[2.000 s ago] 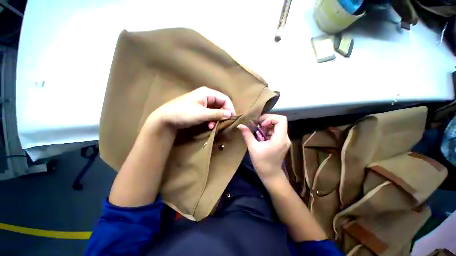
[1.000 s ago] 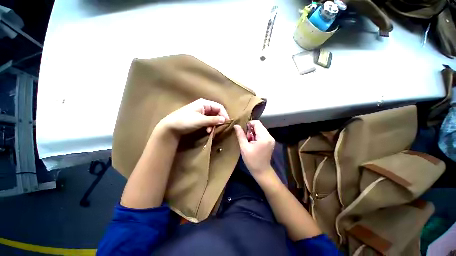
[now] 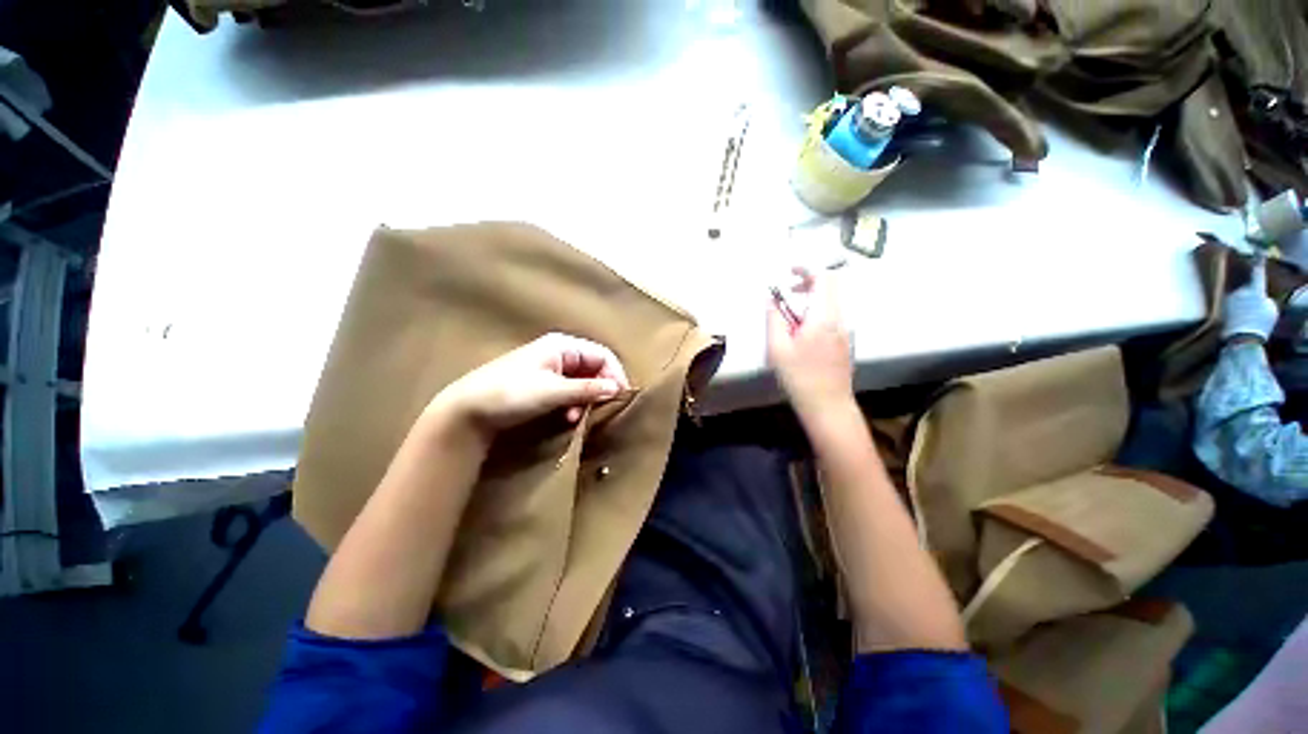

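A tan bag body (image 3: pixel 430 330) lies partly on the white table and partly across my lap, its raw edge towards me. My left hand (image 3: pixel 552 384) pinches a fold at the seam edge between thumb and fingertips. A small round gold dot (image 3: pixel 603 472) shows on the panel just below the fold. My right hand (image 3: pixel 812 337) is away from the bag, over the table in front of the cup. It holds thread snips (image 3: pixel 785 307), mostly hidden in the fingers, with a small reddish part showing.
A yellowish cup (image 3: pixel 838 175) with blue and silver bottles stands behind my right hand, beside a small olive block (image 3: pixel 865 234). A slim stick (image 3: pixel 729 172) lies left of it. Brown bags (image 3: pixel 990 58) heap at the back right. More tan bags (image 3: pixel 1026 473) hang at my right. Another person's gloved hand (image 3: pixel 1251 308) is far right.
My right hand has left the bag edge and moved right and forward over the table with the snips. My left hand still pinches the fold. The view has shifted, showing more of the table's back.
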